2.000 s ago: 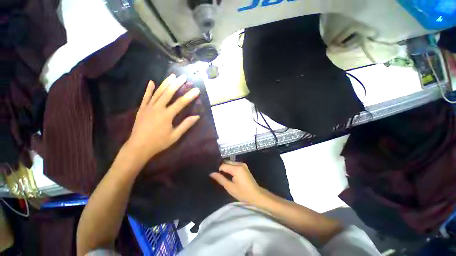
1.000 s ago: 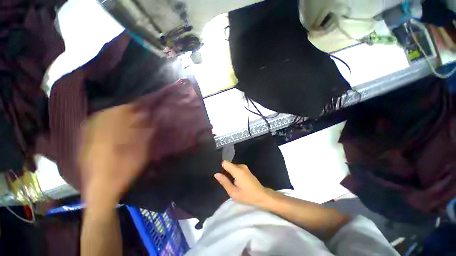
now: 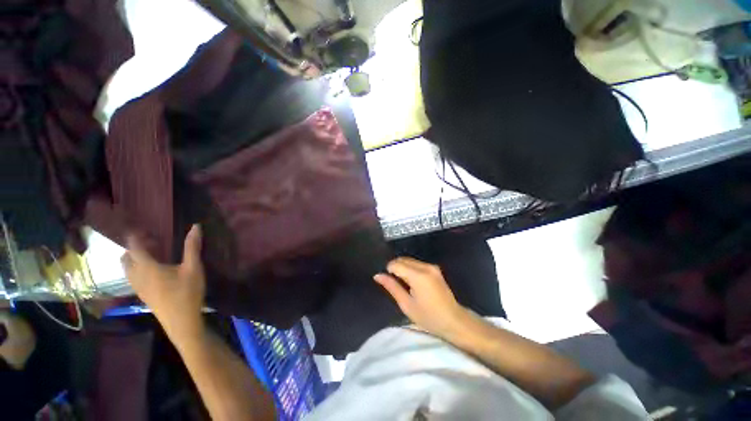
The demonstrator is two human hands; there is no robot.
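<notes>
The maroon garment piece (image 3: pixel 288 193) lies over the white table and hangs over its front edge, with a finely striped part at its left. Black fabric (image 3: pixel 222 107) lies beside it. Its upper right corner is beneath the presser foot area (image 3: pixel 333 90), where lamp glare hides the needle. My left hand (image 3: pixel 169 284) is at the cloth's lower left, fingers and thumb apart, fingertips slightly blurred. My right hand (image 3: pixel 424 292) is at the cloth's lower right edge, fingers curled, thumb near the index finger; whether cloth is pinched between them is not clear.
A black cloth piece (image 3: pixel 527 107) with loose threads lies right of the needle. A measuring strip (image 3: pixel 461 215) runs along the table edge. Maroon cloth is heaped at left (image 3: pixel 49 123) and right (image 3: pixel 675 288). A blue crate (image 3: pixel 280 362) is below. Another person's hand (image 3: pixel 15 341) shows at far left.
My left hand has lifted off the cloth near the needle and moved left and down to the cloth's left side. My right hand stays by the lower right edge. The view has shifted.
</notes>
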